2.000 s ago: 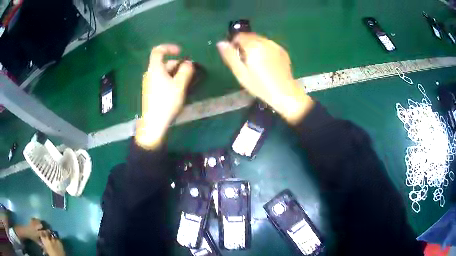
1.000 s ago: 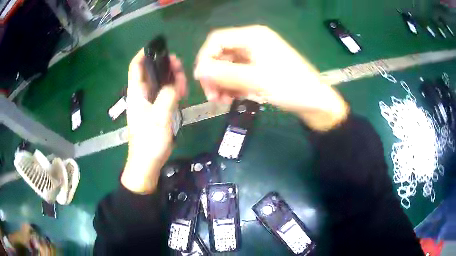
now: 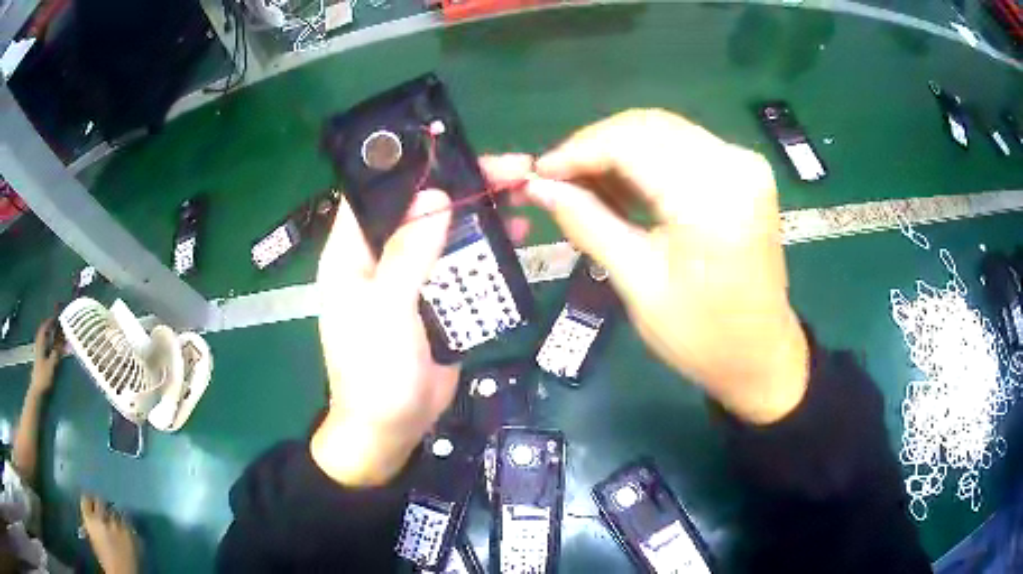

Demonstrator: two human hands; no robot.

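A black phone housing [image 3: 387,207] is held up and tilted in my left hand [image 3: 387,325], its keypad board [image 3: 473,294] facing me. A round silver disc [image 3: 381,150] sits near its upper end. My left thumb lies on the housing's front, beside thin red wires [image 3: 477,197]. The wires run from near a small pale spot at the upper edge to the fingertips of my right hand [image 3: 684,235], which pinches them right of the housing. Several similar housings [image 3: 527,493] lie loosely grouped on the bench below my hands.
A worn pale strip [image 3: 858,219] separates the bench from the green belt [image 3: 628,67], where more phone housings lie. A tangled heap of white loops [image 3: 954,387] is at right. A cream fan [image 3: 118,353] and grey post [image 3: 101,213] are at left. Another person's hand [image 3: 110,538] shows lower left.
The left hand has turned the held housing so its keypad side faces me and brought it nearer. My right hand has moved right and now pinches red wires. Housings on the belt have shifted.
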